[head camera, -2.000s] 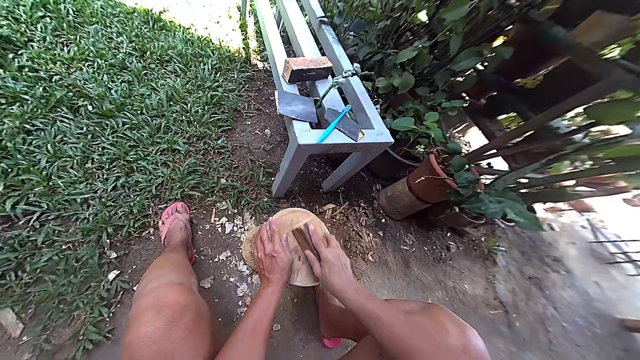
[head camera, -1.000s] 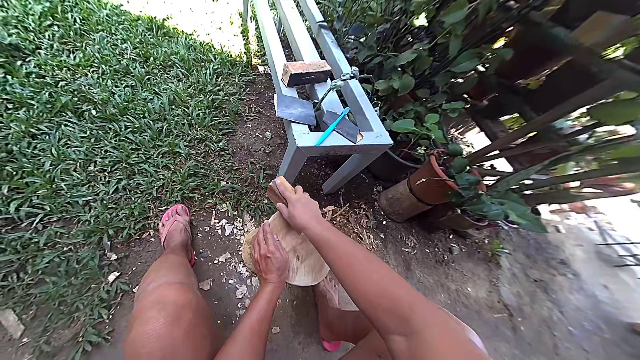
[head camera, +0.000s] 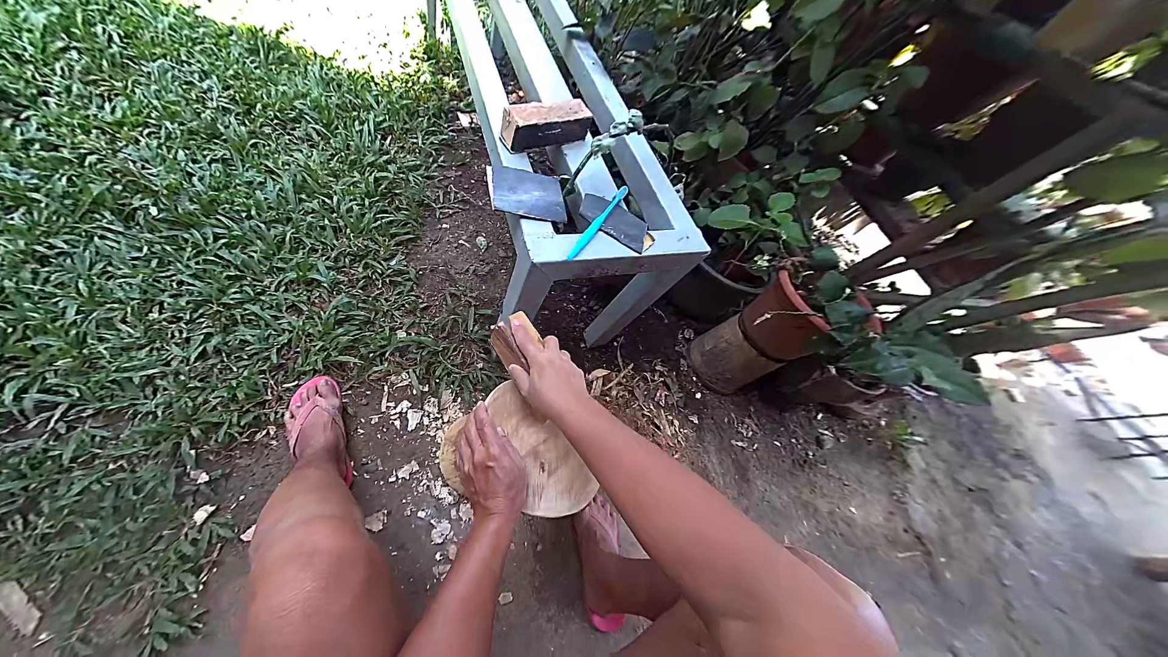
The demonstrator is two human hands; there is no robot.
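A round, pale wooden piece lies low between my feet, above the ground. My left hand rests flat on its left side with the fingers together, pressing on it. My right hand is shut on a small wooden block at the far edge of the round piece; part of the block is hidden by the fingers. Whether the block touches the wood at this moment I cannot tell. A second tan, rough-edged surface shows under the round piece at its left.
A grey slatted bench stands ahead, bearing a brick-like block, dark sheets like sandpaper and a turquoise tool. Terracotta pots with plants stand right. Wood chips litter the soil; grass grows left.
Two seconds ago my right hand and the block were over the right part of the round piece; they have moved to its far edge. My left hand has stayed on the left side.
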